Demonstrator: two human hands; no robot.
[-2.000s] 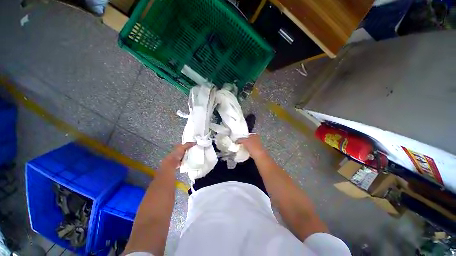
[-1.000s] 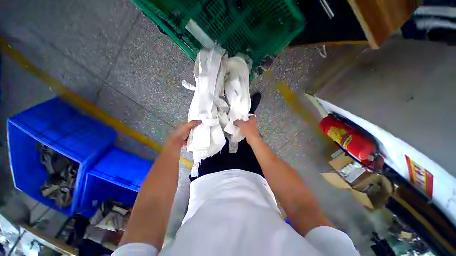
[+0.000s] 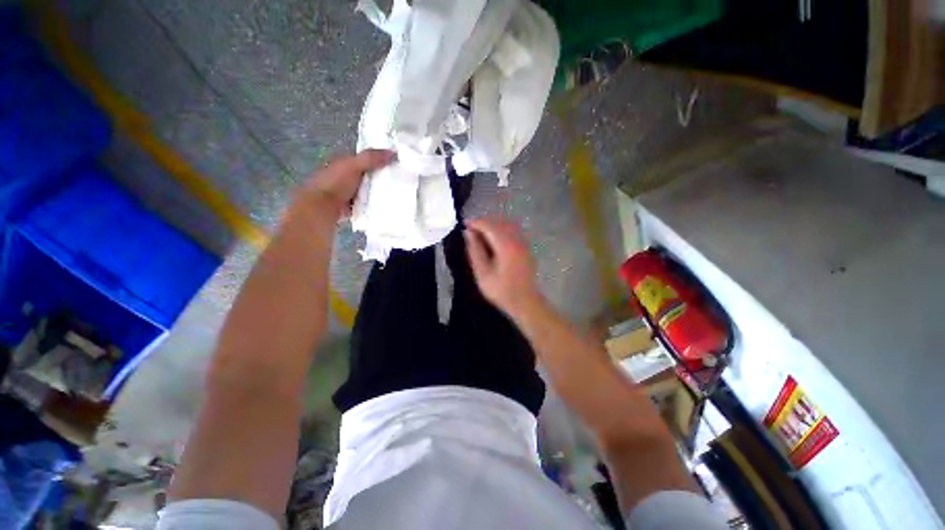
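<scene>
White cut pieces form a looped bundle, tied with white strips, at the top middle in front of me. My left hand grips its lower left side near the tie. A second white loop lies against it on the right; what supports it is hidden. My right hand is below and right of the bundle, apart from it, with fingers loosely curled and nothing visible in them. A narrow pale strip hangs below the bundle over my dark trousers.
Blue crates stand at the left, one with crumpled cloth inside. Part of the green crate shows at the top. A grey table is at the right, with a red fire extinguisher and an open carton beside it.
My right hand has let go of the right-hand white bundle and moved down. The white bundles are higher in view and look larger. The green crate has shifted up, mostly out of view.
</scene>
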